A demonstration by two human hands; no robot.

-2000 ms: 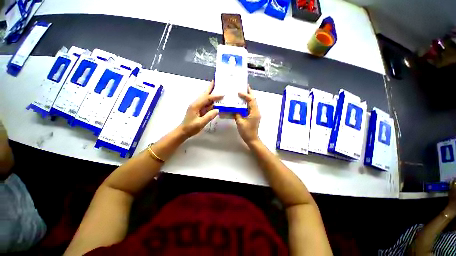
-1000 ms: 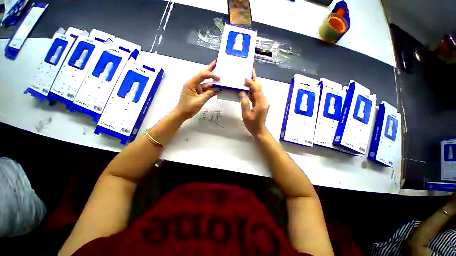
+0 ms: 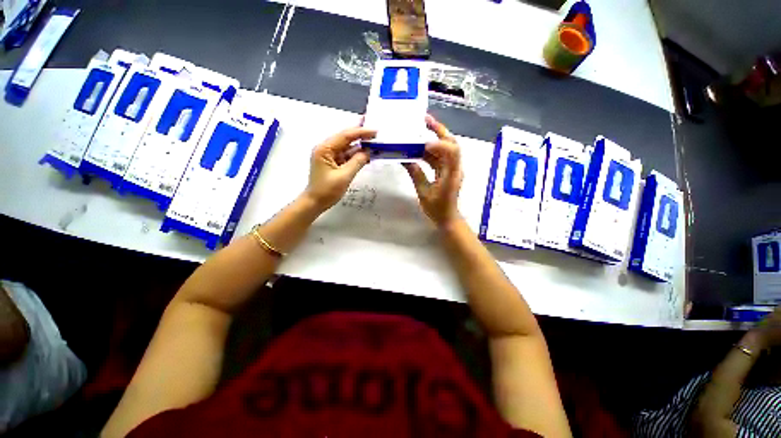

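A slim white and blue carton [image 3: 397,107] is held up between both hands, front face up, its near blue end towards me. My left hand [image 3: 338,167] grips its near left corner with thumb and fingers. My right hand [image 3: 439,171] holds its near right corner, fingers along the side and thumb below the near end. A white flap edge shows under the blue end. Open cartons [image 3: 210,171] overlap in a group on the left, with blue tabs at their near ends. Closed cartons [image 3: 515,188] stand in a row on the right.
A phone [image 3: 408,27] lies beyond the held carton. Clear tape [image 3: 484,94] is stuck on the dark band. A tape roll [image 3: 569,44] stands at the far right. Another person's arm [image 3: 728,376] is at the lower right; a person's pale clothing [image 3: 38,359] shows at the lower left.
The held carton has tipped, so its near blue end shows more than a second ago. My right fingers have shifted up along its side. The view has moved slightly.
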